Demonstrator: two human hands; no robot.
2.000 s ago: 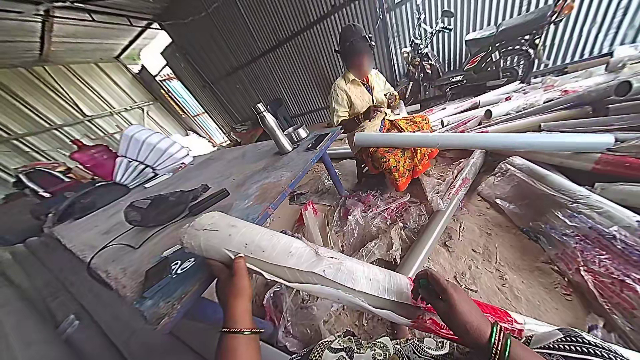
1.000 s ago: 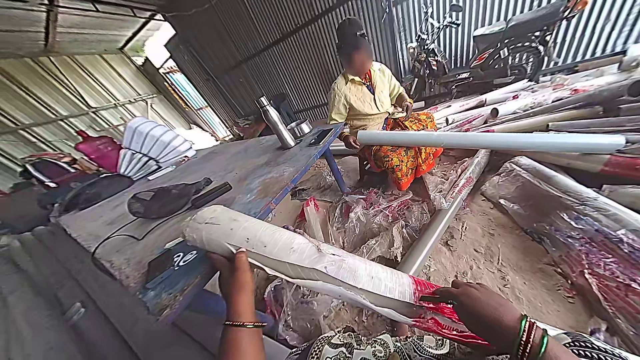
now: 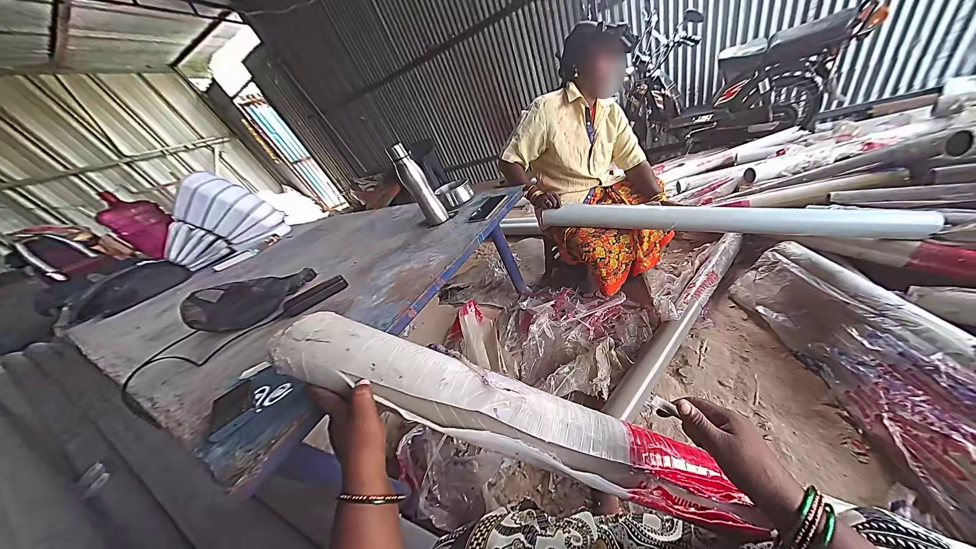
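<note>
A thick pale pipe in clear and red plastic wrap (image 3: 488,404) lies slantwise across my lap. The wrap is split along its side. My left hand (image 3: 352,423) holds the pipe near its far left end, thumb on top. Above the pipe's red-printed part, my right hand (image 3: 724,438) pinches a small object (image 3: 665,407) between thumb and fingers; it looks like a blade, but its kind cannot be told. Bangles are on both wrists. The pipe's left end is next to the edge of a worn table (image 3: 381,282).
A seated person (image 3: 587,152) holds a white pipe (image 3: 747,219) opposite. Plastic wrap scraps (image 3: 564,335) and a grey pipe (image 3: 679,332) lie on the ground. Wrapped pipes (image 3: 862,297) lie at right, a motorcycle (image 3: 762,84) behind. A steel bottle (image 3: 418,184) stands on the table.
My right hand has lifted off the wrap, where it was a second ago, and is above it. The split in the wrap reaches further along the red part than two seconds ago.
</note>
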